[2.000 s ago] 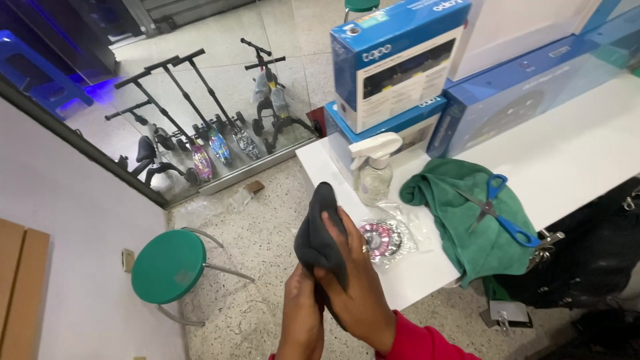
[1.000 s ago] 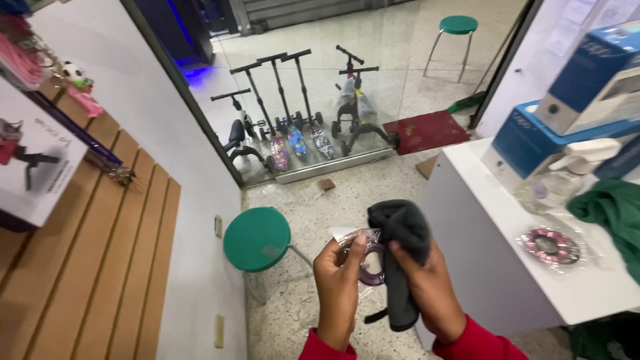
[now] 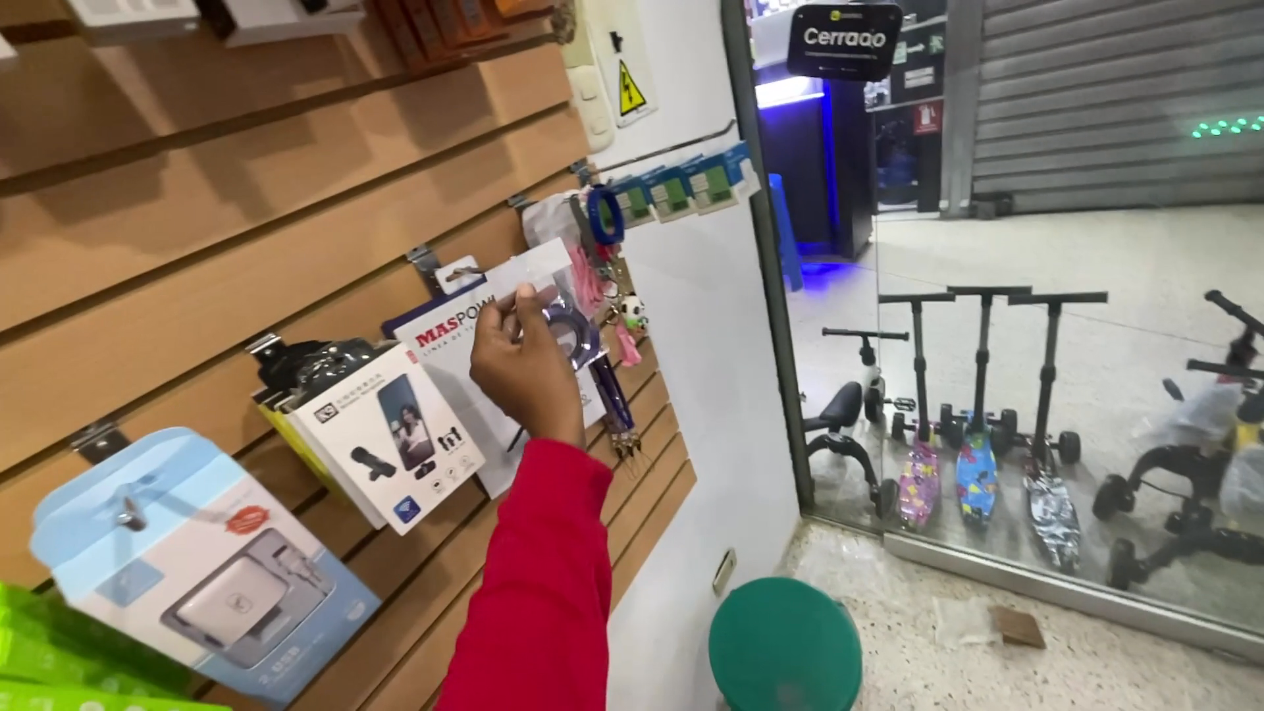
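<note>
My left hand (image 3: 523, 360), in a red sleeve, reaches up to the slatted display wall and pinches a clear plastic packet (image 3: 571, 336) that holds a dark purple ring-shaped item. The packet is in front of a boxed product with a white and dark blue front (image 3: 444, 341). Close to the right of it hang pink keychains (image 3: 590, 276), a small panda charm (image 3: 633, 312) and purple lanyards (image 3: 614, 395). Whether the packet is on a hook cannot be seen. My right hand is out of view.
Boxed microphones (image 3: 390, 444) and a boxed USB charger (image 3: 232, 583) hang on the wooden slatwall (image 3: 296, 188) at left. A green stool (image 3: 785, 642) stands below. Behind the glass are several scooters (image 3: 978, 425); a closed sign (image 3: 844, 41) hangs above.
The view has swung left to the display wall. My left hand has moved up to it with the packet. My right hand, which held a dark cloth, has left the view.
</note>
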